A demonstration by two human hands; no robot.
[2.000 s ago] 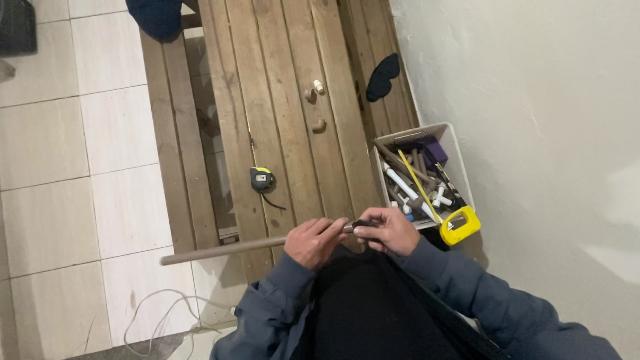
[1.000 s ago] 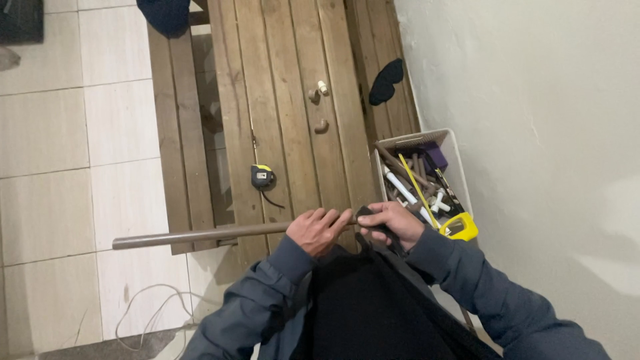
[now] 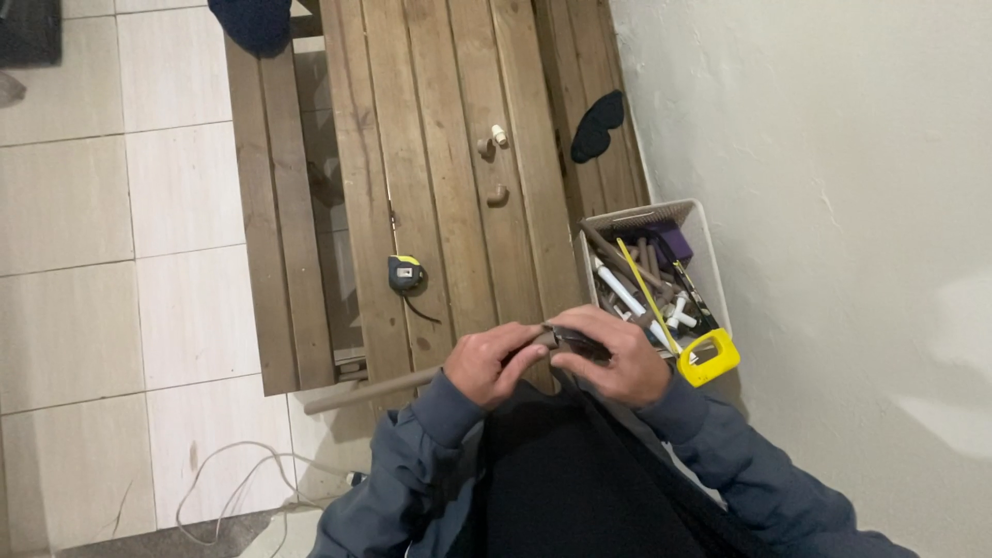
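Observation:
My left hand (image 3: 496,363) grips a brown plastic pipe (image 3: 372,390) close to one end; the rest of the pipe slopes down to the left past the table edge. Against that end, my right hand (image 3: 616,355) holds a dark object (image 3: 581,341), mostly hidden by the fingers, so its kind is unclear. A black and yellow tape measure (image 3: 405,274) lies on the wooden table beyond my left hand. Farther up the table are two brown pipe elbows (image 3: 497,195) and a cream plastic fitting (image 3: 499,136).
A light plastic basket (image 3: 714,271) by the wall holds pipe pieces and white fittings, with a yellow-handled saw (image 3: 722,358) across its edge. A black eye mask (image 3: 597,127) lies on the far bench. A cable (image 3: 232,446) loops over the floor tiles at lower left.
The pipe's far end now slopes lower toward the bottom left, and less of the pipe shows left of my left hand than a second ago. Both hands stay together at its near end.

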